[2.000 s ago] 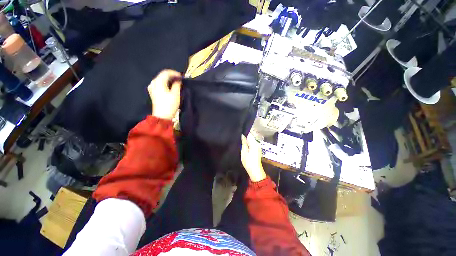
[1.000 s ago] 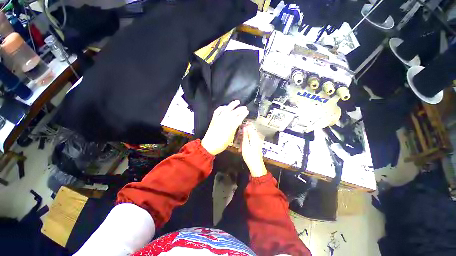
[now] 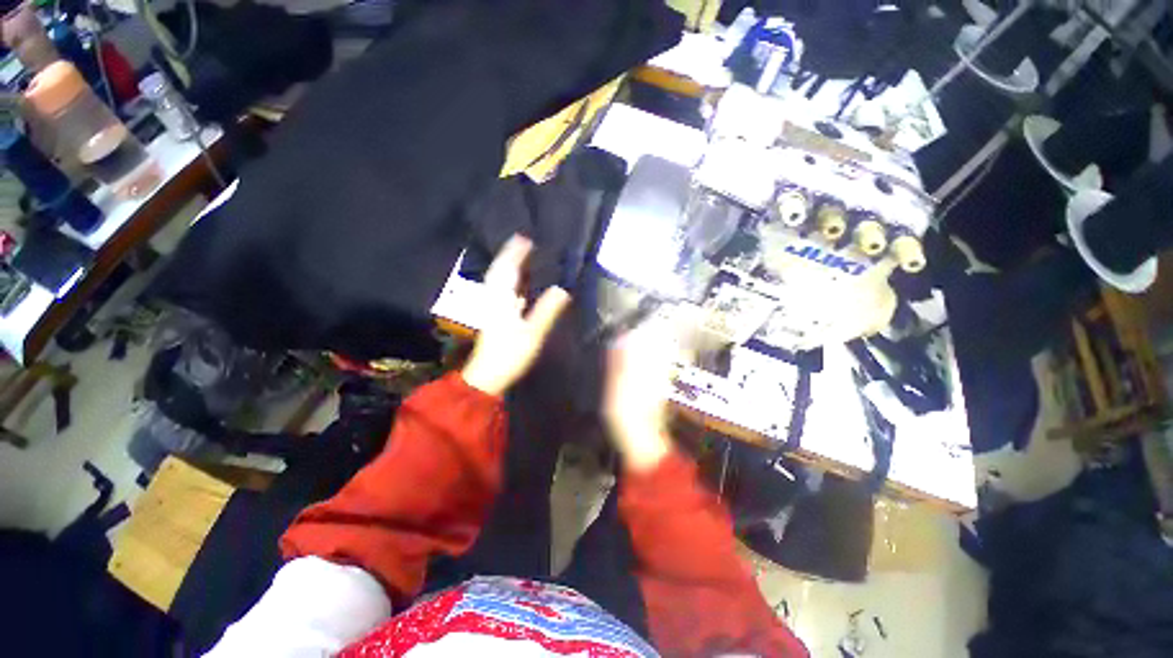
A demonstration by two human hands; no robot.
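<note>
The black garment piece (image 3: pixel 556 231) lies bunched on the machine table left of the shiny cloth plate (image 3: pixel 647 225) and hangs down over the table edge. My left hand (image 3: pixel 512 332) is at the cloth's near left part, thumb and fingers apart, not closed on it. My right hand (image 3: pixel 639 392) is blurred, near the table's front edge below the needle area; its fingers cannot be made out. The white JUKI overlock machine (image 3: pixel 823 231) stands right of the cloth plate, with yellowish tension dials (image 3: pixel 832 222) on its front.
A large black stack of cut panels (image 3: pixel 347 180) spreads at the left. Bottles (image 3: pixel 77 116) stand on a side table. A wooden stool (image 3: pixel 167 530) is at the lower left. Dark trimmings lie on the machine table (image 3: pixel 939 444). Thread stand holders (image 3: pixel 1106 244) are at the right.
The garment piece has moved left off the cloth plate, uncovering it. My left hand has moved left from near the needle area, its fingers spreading. The view has shifted slightly.
</note>
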